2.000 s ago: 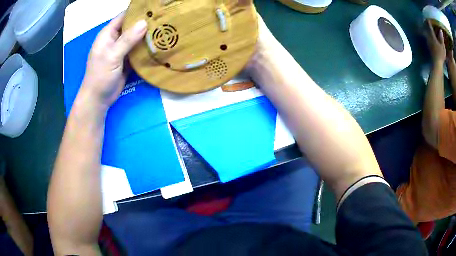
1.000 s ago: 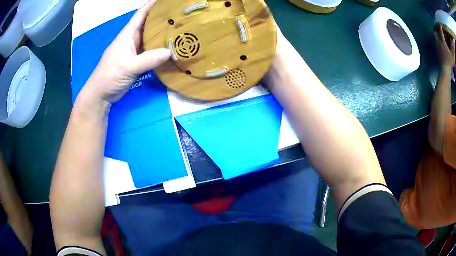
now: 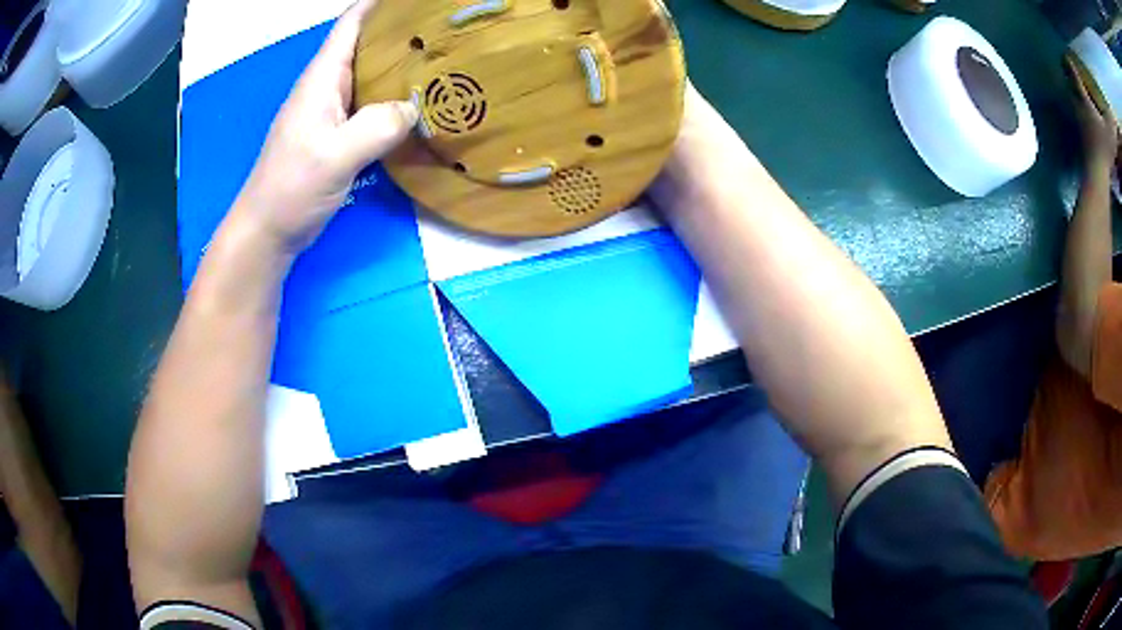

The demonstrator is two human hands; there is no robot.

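The round wood-grain base [image 3: 529,117] is held with its underside towards me, at the top centre, cut off by the top edge. It shows a ring-pattern vent, a cluster of small dots, dark holes and pale curved feet. My left hand [image 3: 314,154] grips its left edge, the thumb on the underside beside the vent. My right hand [image 3: 679,148] is at its right edge, mostly hidden behind it. The flat blue-and-white carton [image 3: 394,332] lies below the base at the table edge.
Translucent white cups [image 3: 55,209] stand at the left. A white drum with a dark oval patch [image 3: 962,107] lies on the dark green table [image 3: 812,148] at the right. Part of another wood-banded unit [image 3: 787,12] shows at the top. People's arms show at both sides, one with an orange sleeve [image 3: 1101,338].
Since two seconds ago, the base and both hands have shifted right in the picture. In the last second they have moved only slightly, with the left thumb still on the underside.
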